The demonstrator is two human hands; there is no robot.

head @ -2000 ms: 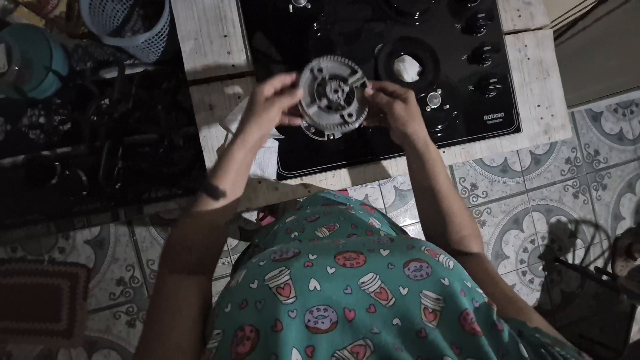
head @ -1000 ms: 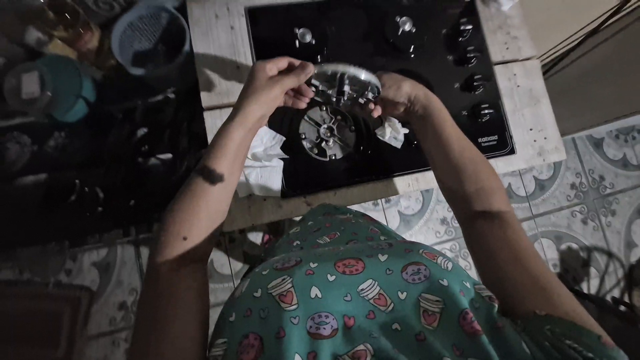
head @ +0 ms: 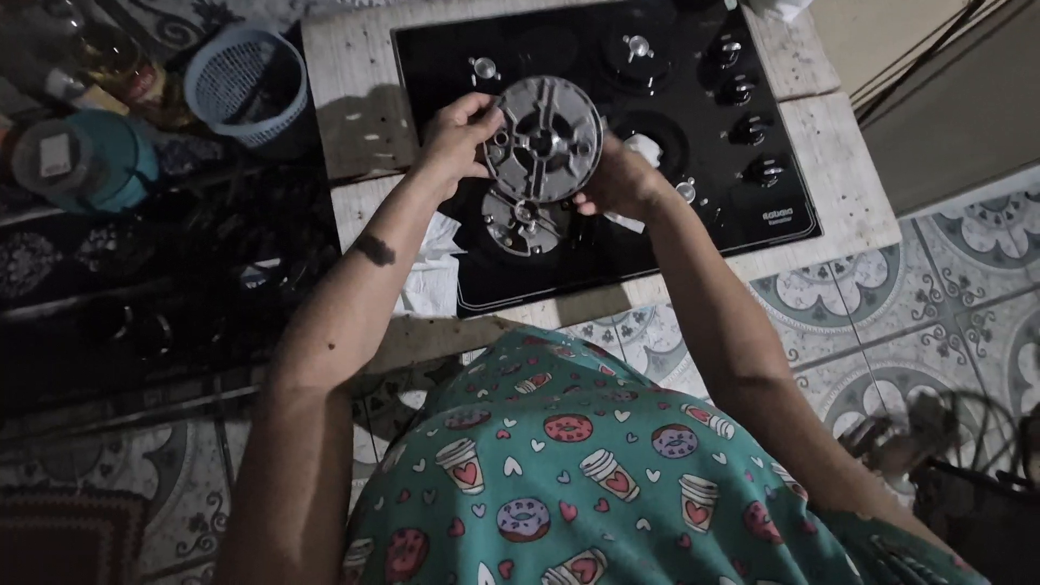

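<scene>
A round metal gas-burner part, with spokes and a hub facing me, is held up over the black glass cooktop. My left hand grips its left rim between thumb and fingers. At the right rim is my right hand, slightly blurred, its fingertips partly hidden behind the disc. Below the held part, the burner base sits on the cooktop, partly covered from view. A crumpled white paper lies on the burner at the right, beside my right hand.
White paper towel lies at the cooktop's left edge, on the whitish wooden counter. Control knobs line the right side. A blue plastic basket and a teal container stand at the upper left. Tiled floor shows below.
The held burner part was seen nearly edge-on one second ago; it is now turned with its spoked face towards me. Both hands stay at its rim.
</scene>
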